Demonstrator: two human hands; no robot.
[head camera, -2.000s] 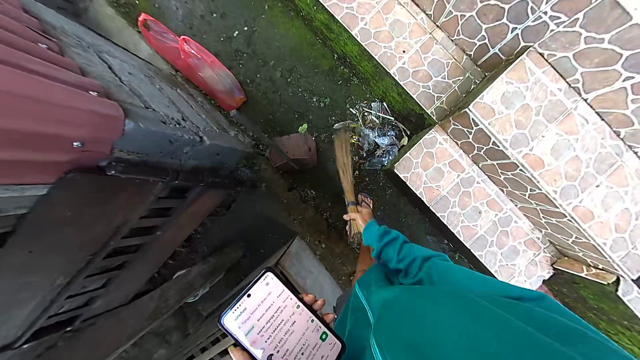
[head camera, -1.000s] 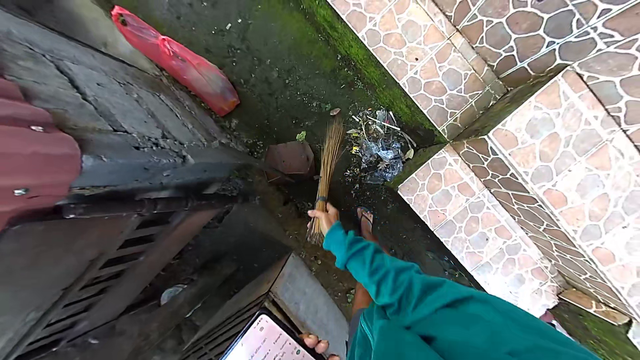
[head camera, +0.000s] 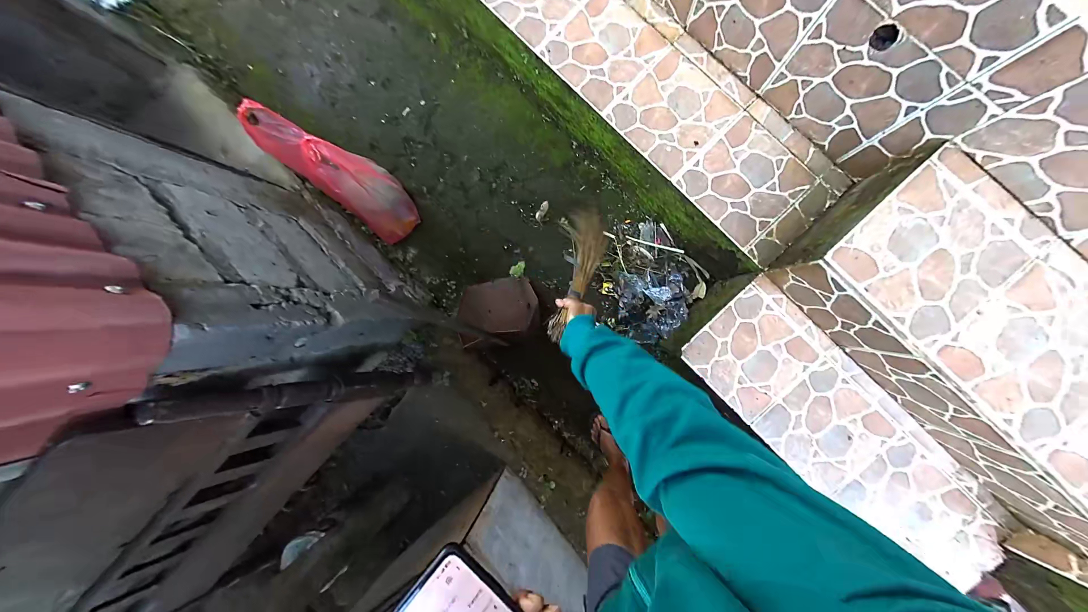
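Observation:
My right hand (head camera: 575, 308), at the end of a teal sleeve, grips a short stick broom (head camera: 586, 259) near its binding. The bristles are blurred and reach up beside a heap of plastic and plant litter (head camera: 650, 289), which lies to their right. My left hand (head camera: 534, 602) shows only as fingertips at the bottom edge, around a smartphone (head camera: 455, 586) with a lit screen; the rest of that hand is out of frame. Just left of the broom is a brown angular object (head camera: 499, 311), perhaps a pot or block.
A tied red plastic bag (head camera: 327, 170) lies on the mossy concrete ground (head camera: 459, 144). Stone-patterned tiled steps (head camera: 816, 382) rise on the right. At left are a block wall (head camera: 204, 229), red corrugated roofing (head camera: 68, 314) and a slatted opening (head camera: 229, 467). My foot (head camera: 603, 429) is below the litter.
The right hand has moved the broom farther out over the ground, and its bristles now come close to the litter. The phone has sunk lower in the view, so less of its screen shows.

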